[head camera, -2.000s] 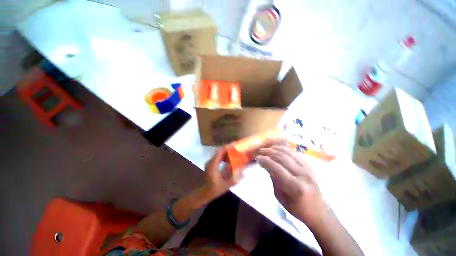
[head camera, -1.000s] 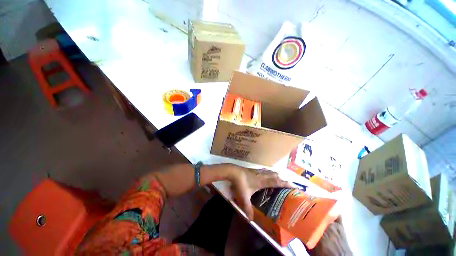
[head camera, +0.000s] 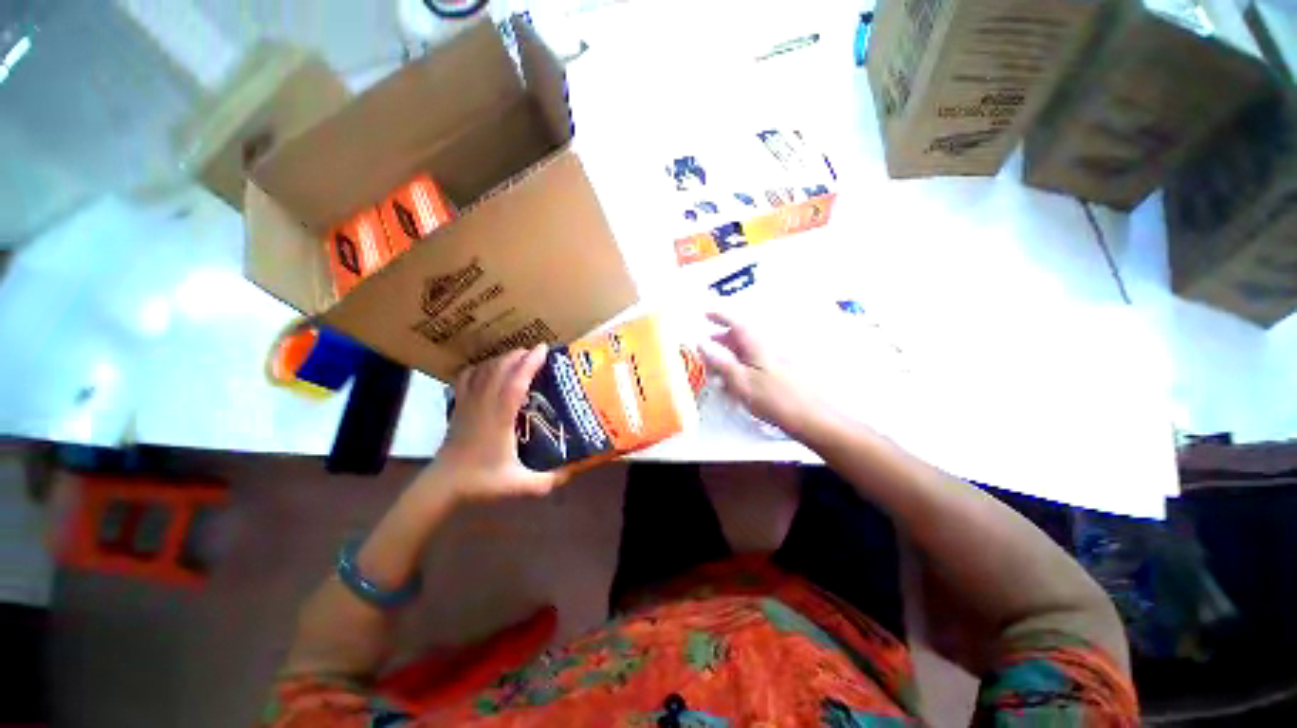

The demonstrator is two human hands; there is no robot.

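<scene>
An orange and black printed retail box [head camera: 626,391] lies tilted at the table's front edge, below the open brown carton. My left hand [head camera: 498,427] grips its black left end, fingers on top and thumb in front. My right hand [head camera: 750,377] is at the box's right end, its fingertips by a small orange part [head camera: 694,370] and something clear and shiny. Whether it grips them is unclear. The open brown carton [head camera: 491,285] stands behind with orange boxes [head camera: 388,232] inside at its left.
A white-and-orange printed item [head camera: 754,221] and a small black hang tab [head camera: 733,280] lie on the white table [head camera: 996,341]. Closed brown cartons [head camera: 967,93] stand at the right. A tape dispenser [head camera: 316,359] and black phone [head camera: 370,415] lie at the left. An orange stool [head camera: 142,526] is on the floor.
The view has swung, so the open carton now sits further left. The retail box has turned, its black side leftwards. My left hand now holds that end, and my right hand is beside the other end.
</scene>
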